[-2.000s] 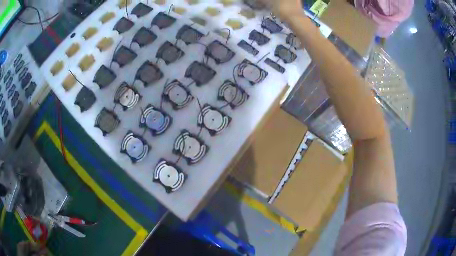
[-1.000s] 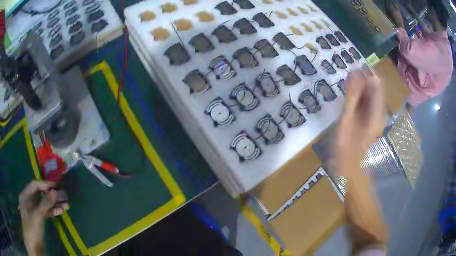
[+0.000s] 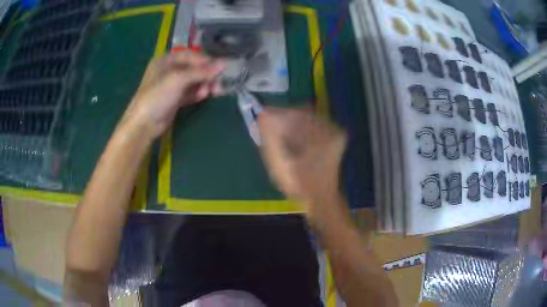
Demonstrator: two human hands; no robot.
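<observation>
The fixture, a grey metal block on a flat plate (image 3: 276, 69), stands at the top centre. My left hand (image 3: 174, 84) is at the plate's lower left corner with its fingers bent; whether it holds something cannot be made out. Small pliers (image 3: 249, 114) lie on the green mat just below the plate, their silver part pointing toward the fixture. My right hand (image 3: 303, 150) is strongly blurred and lies over or beside the pliers' right side; its fingers hide whether it grips them. A bit of red shows behind my left fingers.
A stack of white foam trays (image 3: 414, 219) with rows of dark modules, some round-faced, stands at the right. A clear blister tray (image 3: 36, 108) with dark parts is at the left. Yellow tape (image 3: 234, 205) edges the mat. Cardboard and silvery packaging (image 3: 462, 276) lie below.
The view has swung left to the fixture. My right hand has come from the foam tray's far side to the pliers. My left hand has moved up to the fixture plate.
</observation>
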